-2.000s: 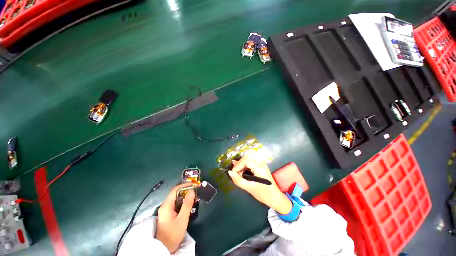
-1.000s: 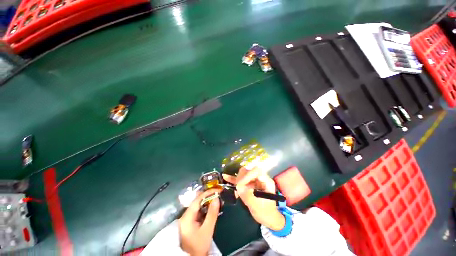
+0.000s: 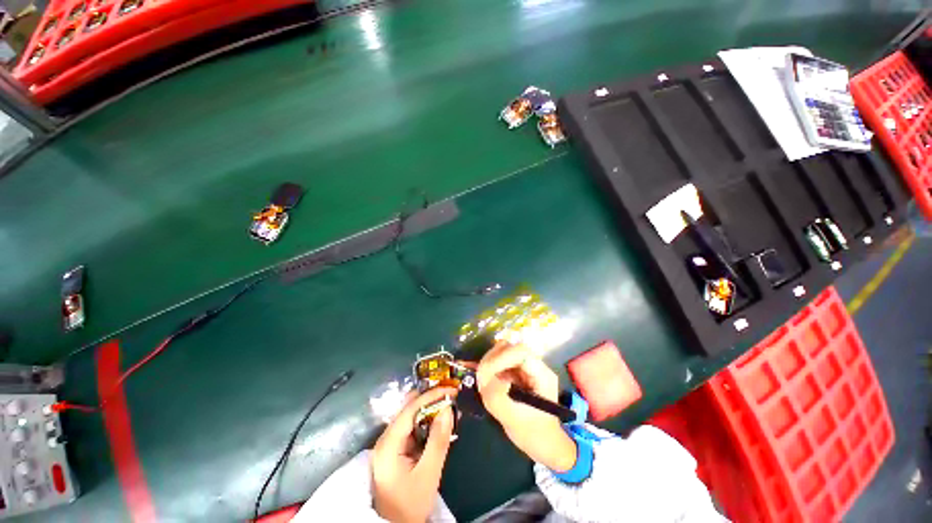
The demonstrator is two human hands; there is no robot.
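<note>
An open device unit (image 3: 437,372) with gold and orange insides is held in my left hand (image 3: 411,456), low in the middle of the view. Its black part shows to the right of the gold insides. My right hand (image 3: 521,393) holds a dark pen-like tool, likely tweezers (image 3: 542,405), with the fingertips close to the unit's right side. The tool's tip is too small to tell whether it touches the unit. A sheet with yellow-gold adhesive pieces (image 3: 508,316) lies on the bench just beyond my right hand. Shiny clear film scraps (image 3: 390,398) lie left of the unit.
A red pad (image 3: 605,380) lies right of my right hand. A black parts tray (image 3: 654,184) and red trays (image 3: 807,398) stand at right. A black cable (image 3: 296,434) lies left of my hands. Other open units (image 3: 271,220) lie across the green bench. A grey power supply (image 3: 31,449) is at left.
My left hand and the unit have moved right, and my right hand has come from the adhesive sheet to the unit. Units on the far belt have shifted right in view.
</note>
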